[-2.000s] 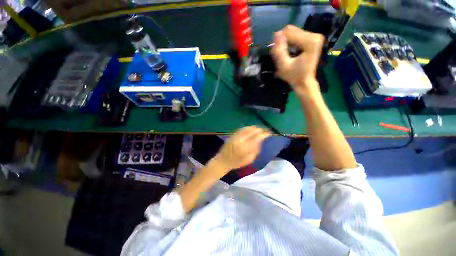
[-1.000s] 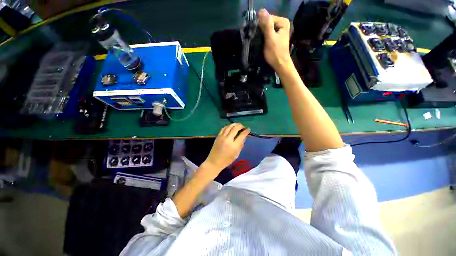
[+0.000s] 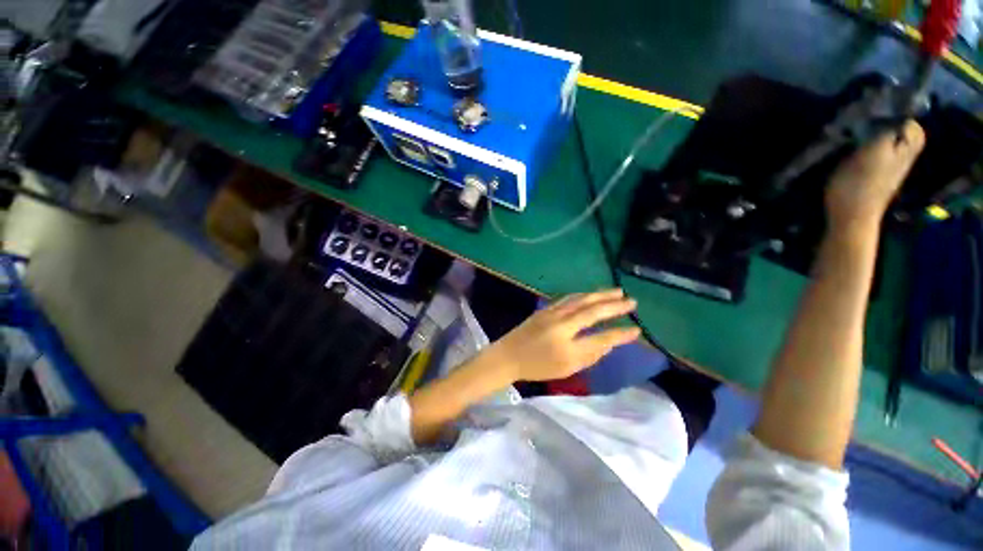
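Observation:
The black hand press (image 3: 690,231) stands on the green bench right of centre, with its red lever grip (image 3: 940,27) raised at the top right. My right hand (image 3: 875,172) is at the press's metal lever linkage, below the red grip; the image is blurred and its exact hold is unclear. My left hand (image 3: 571,336) is at the bench's front edge beside a black cable, fingers spread, with nothing visible in it. The blue control box (image 3: 507,92) stands left of the press, with two small round modules (image 3: 470,115) and a clear cylinder (image 3: 457,54) on top.
A clear compartment tray (image 3: 270,54) lies at the back left. A pale tube (image 3: 561,235) loops from the box toward the press. Below the bench are a white parts tray (image 3: 372,248) with round dark parts and a black grid tray (image 3: 286,361). A blue rack (image 3: 81,425) stands lower left.
The view has turned, so the bench runs diagonally. The red grip shows again at the top right. My left hand's fingers have spread apart at the bench edge.

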